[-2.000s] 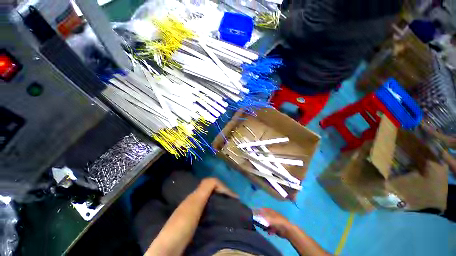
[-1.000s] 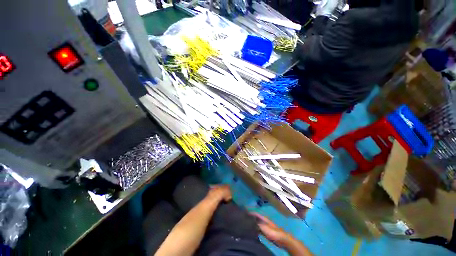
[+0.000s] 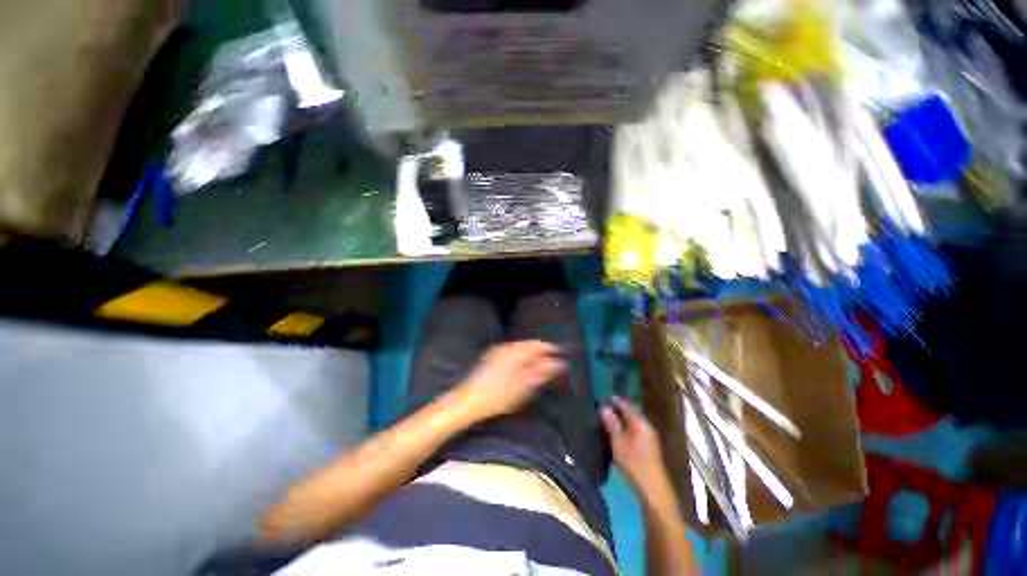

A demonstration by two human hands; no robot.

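My left hand (image 3: 518, 377) is over my lap, its fingers loosely bent and blurred, with nothing visible in it. My right hand (image 3: 633, 437) is low beside my right thigh; a small dark patch shows at its fingertips, and I cannot tell if it holds anything. White strips (image 3: 704, 186) with yellow and blue wire ends lie heaped on the bench, right of the grey machine (image 3: 518, 68). Shiny small metal parts (image 3: 524, 208) fill the dark tray below the machine. A black block on a white plate (image 3: 412, 214) stands left of the tray.
An open cardboard box (image 3: 828, 383) with white strips (image 3: 732, 433) inside is on the floor at right, beside red stools (image 3: 901, 501). A blue bin (image 3: 929, 137) sits behind the heap. A clear plastic bag (image 3: 231, 129) lies on the bench at left. Black-yellow tape (image 3: 163, 304) marks a lower-left edge.
The view has swung left, so the machine and strips sit farther right. The bright white object seen at my right hand two seconds ago no longer shows. Both hands remain low by my lap.
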